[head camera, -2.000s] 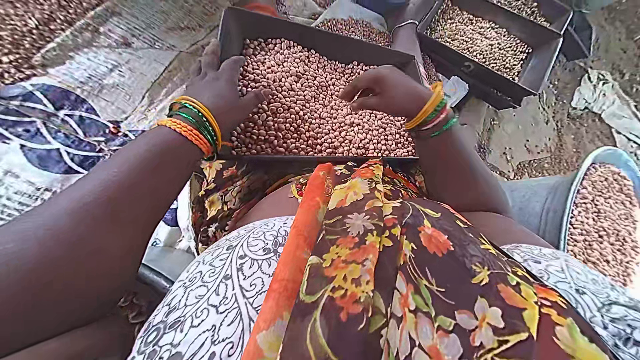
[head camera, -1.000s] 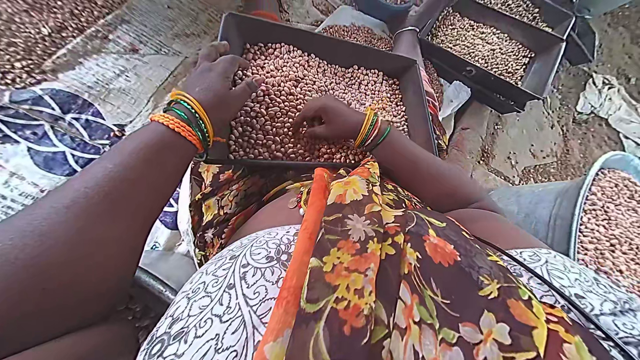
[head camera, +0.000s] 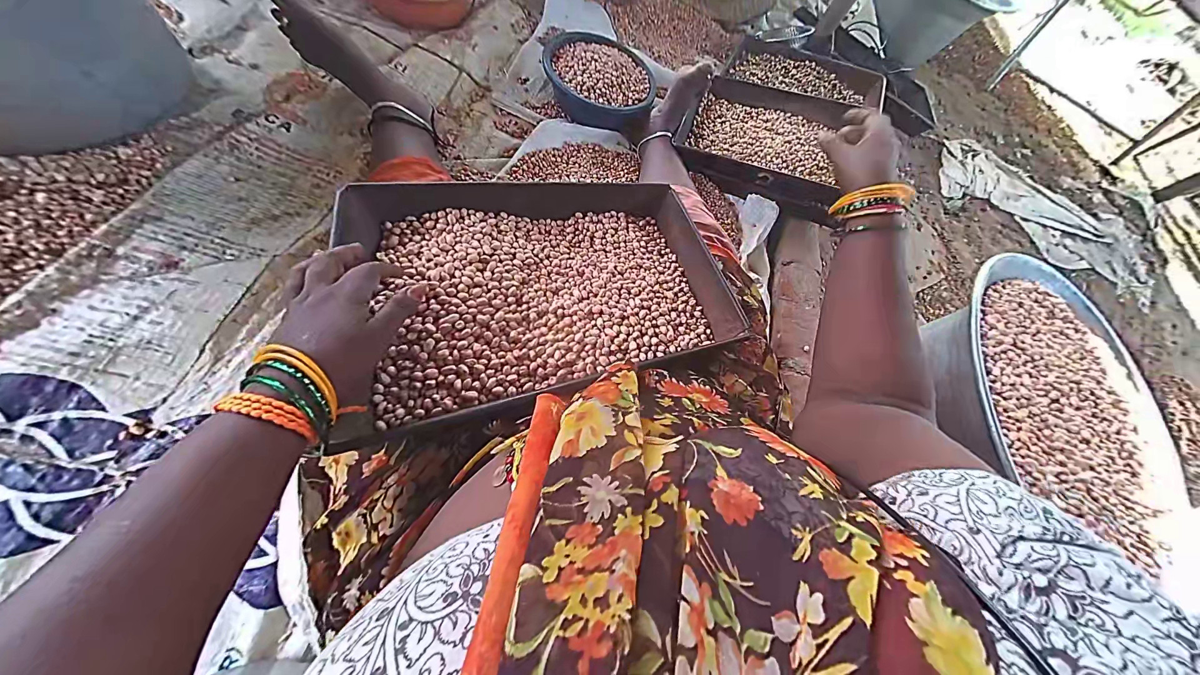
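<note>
A dark rectangular metal tray (head camera: 506, 195) rests on my lap, filled with reddish-brown nuts or seeds (head camera: 534, 300). My left hand (head camera: 342, 314) lies over the tray's left wall, thumb on the nuts and fingers gripping the rim. Up at the right, my right hand (head camera: 861, 150) is raised at the edge of a second dark tray with a divider (head camera: 797, 101), which holds paler nuts in two compartments. The fingers of that hand are curled, and whether something is between them cannot be seen.
A metal tub of nuts (head camera: 992, 375) stands at the right. Beyond my lap are my feet, a dark round bowl of nuts (head camera: 600, 111) and loose piles on sacking (head camera: 187, 253). A large grey container (head camera: 84, 75) is at the upper left, a crumpled cloth (head camera: 1050, 211) at the right.
My right hand has moved from the nuts in the lap tray out to the divided tray at the upper right. My left hand remains at the lap tray's left side. The view has shifted.
</note>
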